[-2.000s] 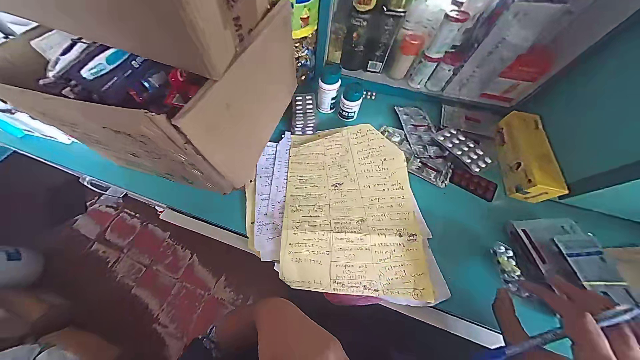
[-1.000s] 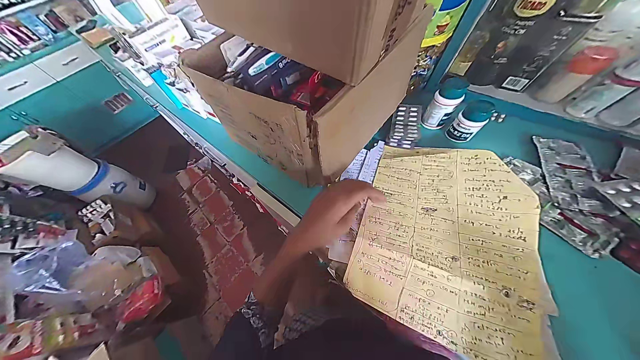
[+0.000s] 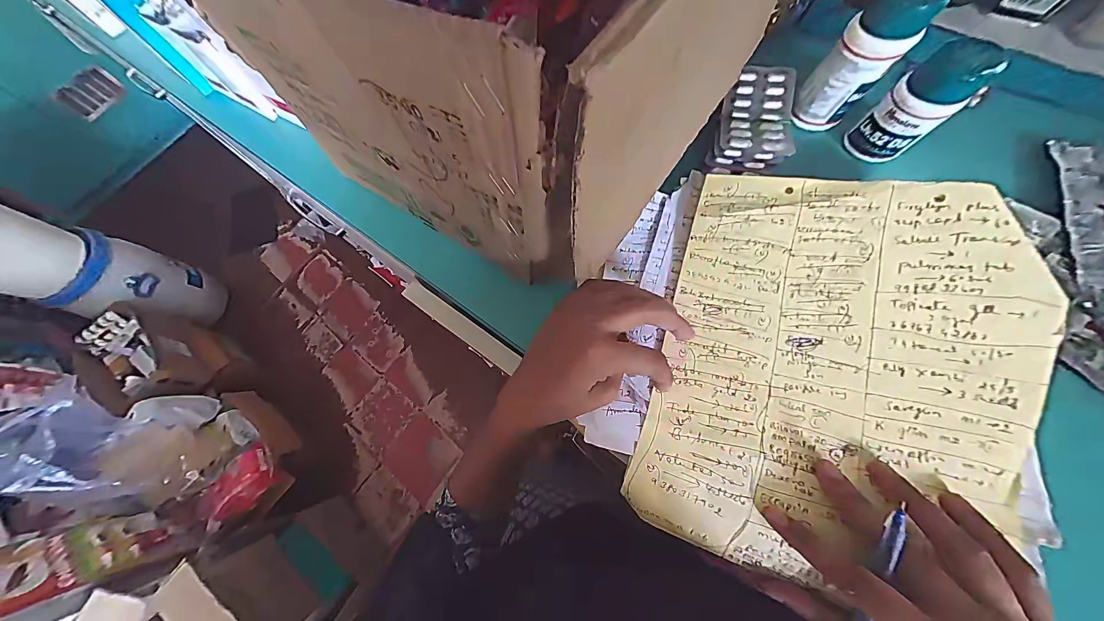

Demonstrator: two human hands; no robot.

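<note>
A yellow handwritten sheet [image 3: 940, 345] lies on the teal counter over several white written papers [image 3: 634, 259]. My left hand [image 3: 595, 354] is at the sheet's left edge, thumb and index finger apart, with the fingertips touching or just above the paper. My right hand [image 3: 897, 526] rests spread on the lower part of the sheet, with a blue pen [image 3: 895, 539] between its fingers. Beyond the sheet's top edge lies a blister pack of white tablets [image 3: 756, 116], beside two white bottles with green caps [image 3: 906, 116].
A large open cardboard box [image 3: 448, 129] stands on the counter behind my left hand. Foil strips [image 3: 1082, 224] lie at the far right. On the floor side are red tiles [image 3: 379, 371], a white cylindrical container [image 3: 112, 267] and a box of packets [image 3: 233, 483].
My right hand, over the blister packs at the right two seconds ago, is now on the yellow sheet with the pen. My left hand remains at the sheet's left edge since one second ago. The view has shifted.
</note>
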